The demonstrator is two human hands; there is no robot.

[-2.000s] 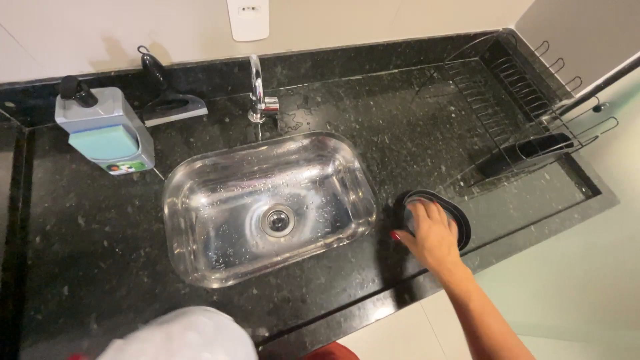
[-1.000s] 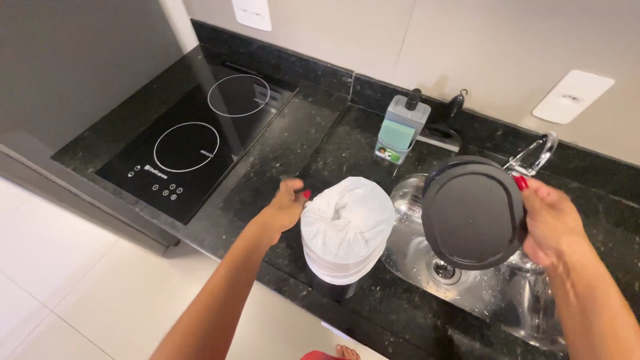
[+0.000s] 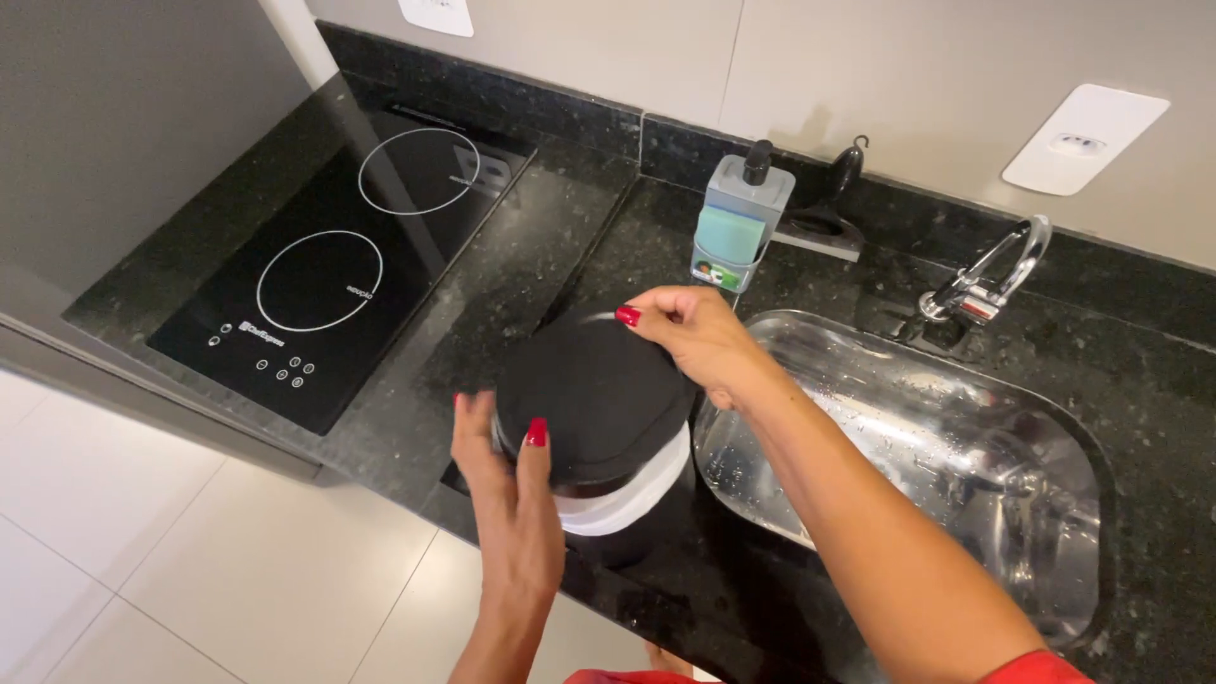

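A round black lid (image 3: 594,394) lies over the top of a container lined with a white bag (image 3: 632,494), just left of the sink. The white bag's edge shows below the lid at the front right; the container's dark body is mostly hidden. My right hand (image 3: 693,337) grips the lid's far edge between thumb and fingers. At the lid's left side is my left hand (image 3: 513,484), thumb and fingers apart, slightly blurred; whether it touches the lid is hard to tell.
The steel sink (image 3: 902,456) with its chrome faucet (image 3: 988,275) is at right. Behind stand a soap dispenser (image 3: 746,209) with a sponge (image 3: 730,235) and a squeegee (image 3: 826,223). An induction cooktop (image 3: 342,256) is at left.
The black lid has moved left in my right hand, from above the sink onto the white-lined container. Two seconds ago it lay on the counter right of the sink, under that hand.
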